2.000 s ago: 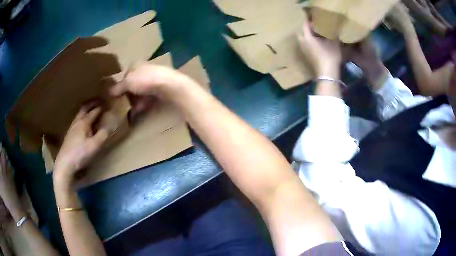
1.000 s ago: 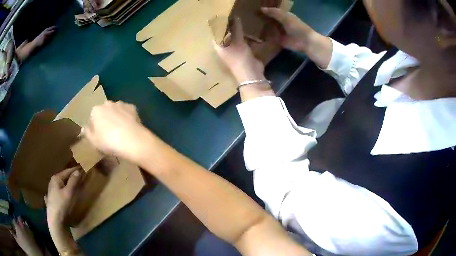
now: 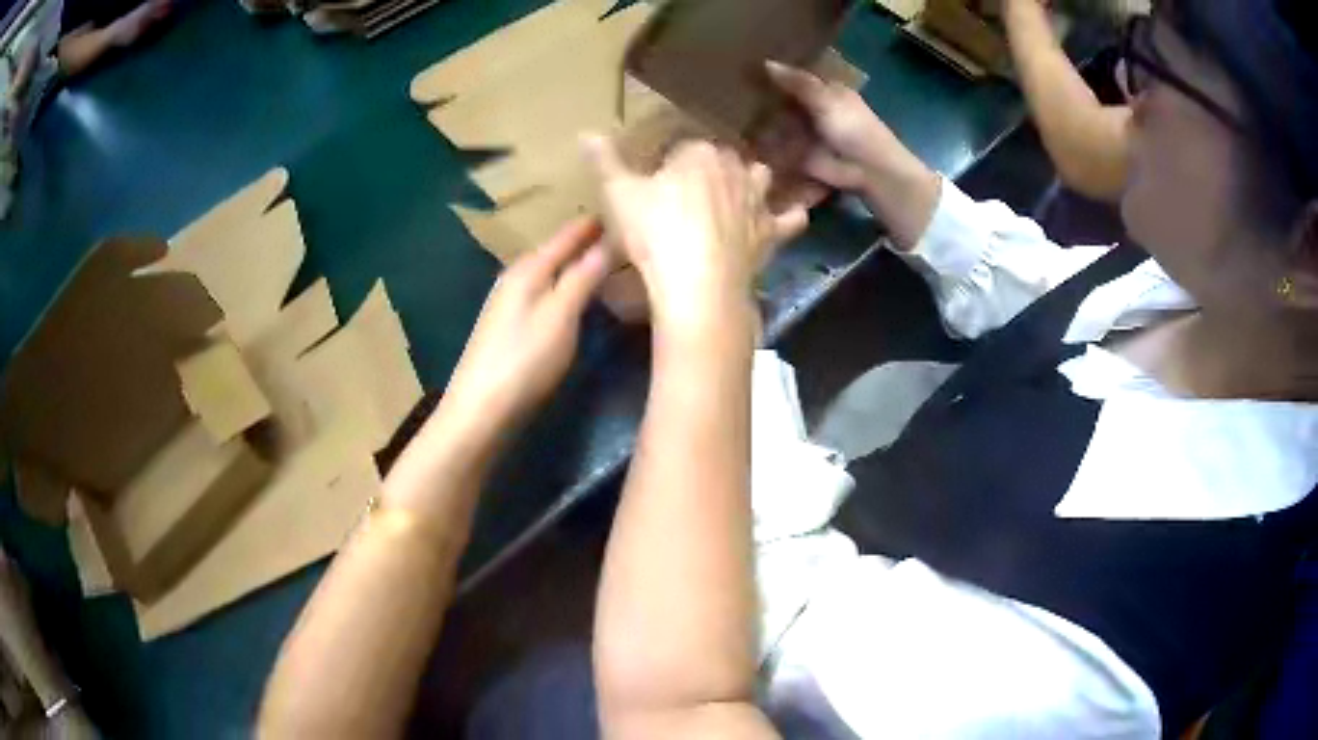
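Note:
A part-folded box (image 3: 174, 499) lies at the left, untouched, with its darker lid panel (image 3: 101, 340) raised and a small flap (image 3: 224, 388) folded inward. Its flat panels spread to the right. My left hand (image 3: 528, 318) is at the near edge of the neighbour's blank (image 3: 506, 130), fingers partly bent; its grip is unclear. My right hand (image 3: 687, 217) is over the neighbour's part-folded box (image 3: 723, 65), thumb raised. Its fingertips are blurred and overlap the cardboard, so contact is unclear.
The right neighbour's hand (image 3: 846, 138) holds the raised brown panel; their other hand is hidden. Stacked cardboard (image 3: 369, 15) lies at the far edge. Another person's arm (image 3: 1062, 109) is at upper right, and a hand (image 3: 109, 36) at upper left. The bench edge (image 3: 542, 513) runs diagonally.
Both my hands have left the left box and moved right to the neighbour's cardboard. The left box stays part-folded. The neighbour's raised panel has moved slightly.

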